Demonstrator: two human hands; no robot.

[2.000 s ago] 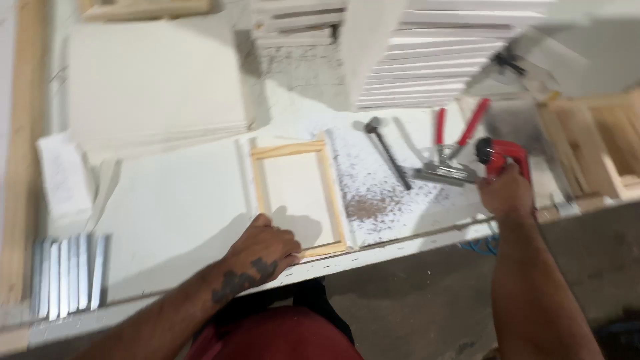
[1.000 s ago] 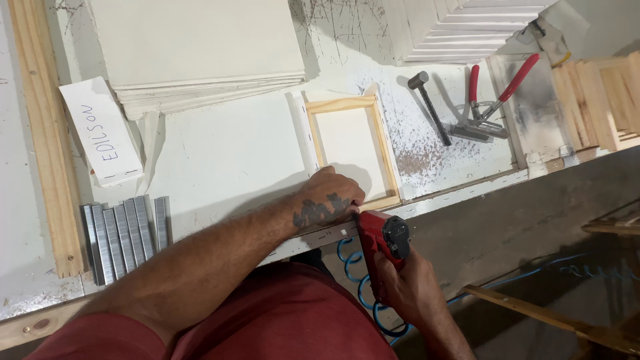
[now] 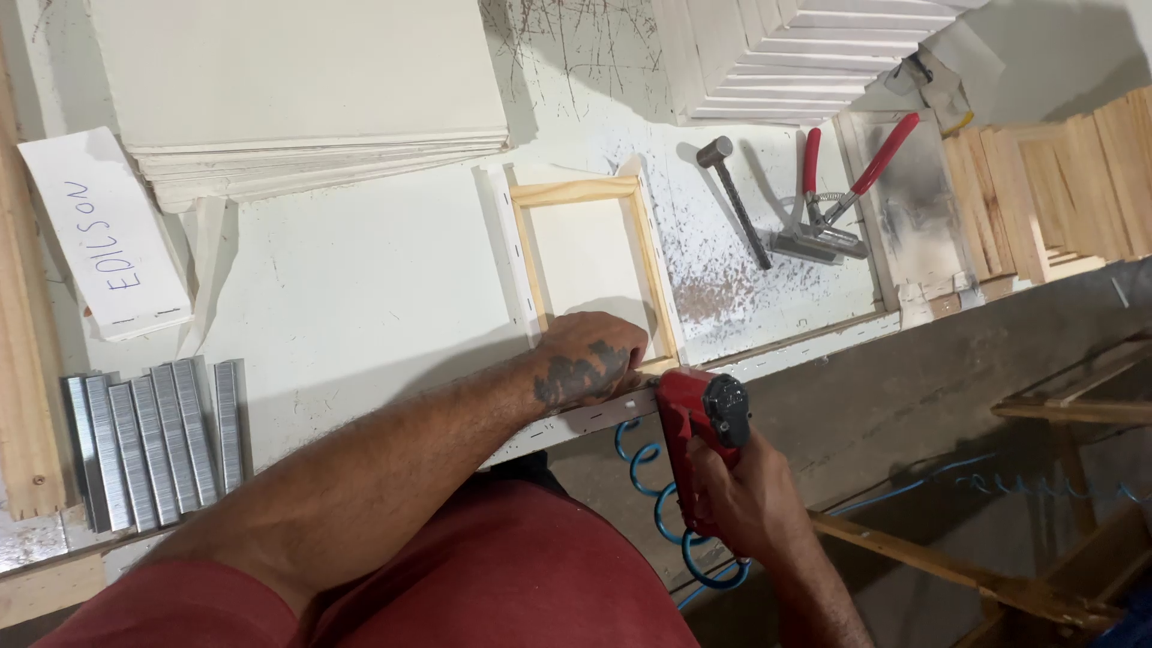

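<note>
A small wooden stretcher frame [image 3: 589, 191] with white canvas around its outer edges lies face down at the bench's front edge. My left hand [image 3: 589, 351] presses on its near end, fingers curled over the canvas edge; the fingertips are partly hidden. My right hand [image 3: 751, 490] grips a red pneumatic stapler [image 3: 688, 441] by its handle, its nose against the near right corner of the frame. A coiled blue air hose [image 3: 661, 513] hangs beside the handle. Right of the frame lie a hammer [image 3: 740, 202] and red-handled canvas pliers [image 3: 823, 211].
Strips of staples [image 3: 153, 445] lie at the left, near a paper-wrapped block [image 3: 108, 234] bearing handwriting and a long wooden bar [image 3: 27, 342]. Behind are a stack of canvas sheets [image 3: 306, 72] and stacked white canvases [image 3: 792, 67]. Wooden frame pieces [image 3: 1062, 180] stand at the right.
My right hand has brought the stapler from beside the pliers to the frame's near edge. Over the last second, the stapler has shifted slightly toward the frame's right corner. The view has also shifted.
</note>
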